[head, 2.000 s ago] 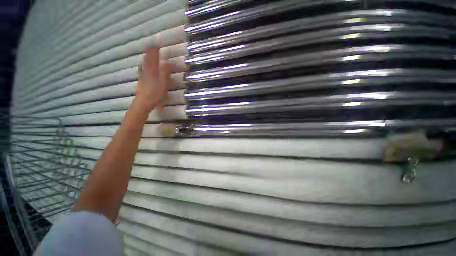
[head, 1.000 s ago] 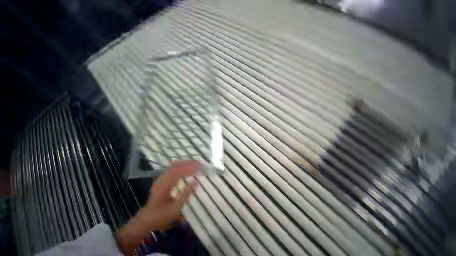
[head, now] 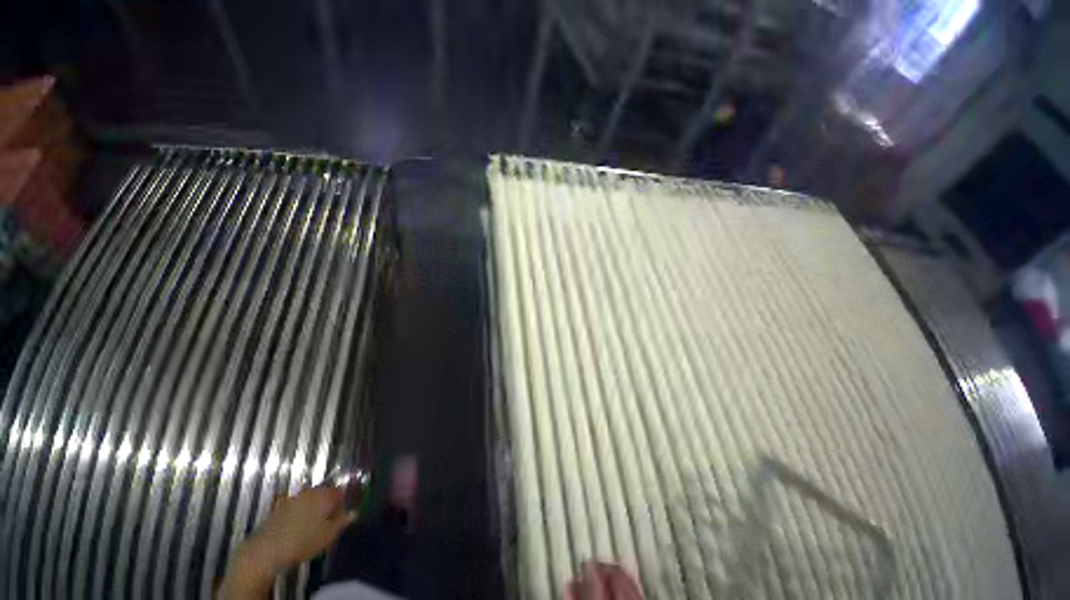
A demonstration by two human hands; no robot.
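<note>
Cream cloth (head: 657,352) lies in long parallel ridges over the main bed. My left hand (head: 291,533) is at the bottom left, over the right edge of the side rod rack; whether it grips anything is unclear. Part of my right hand (head: 604,581) shows at the bottom edge over the cloth, mostly cut off, so its grip is hidden. A blurred slatted metal frame (head: 835,504) shows faintly over the cloth at the lower right, apart from the visible part of my right hand.
The bare shiny side rod rack (head: 200,352) stands left, separated from the cloth bed by a dark gap (head: 437,340). A metal rail (head: 997,404) runs along the bed's right side. Orange things (head: 26,129) are at the far left. A blurred dark area lies behind.
The view has swung to show both beds. One second ago a hand was at the slatted frame's lower edge; now the frame appears lower right, and two hands show at the bottom.
</note>
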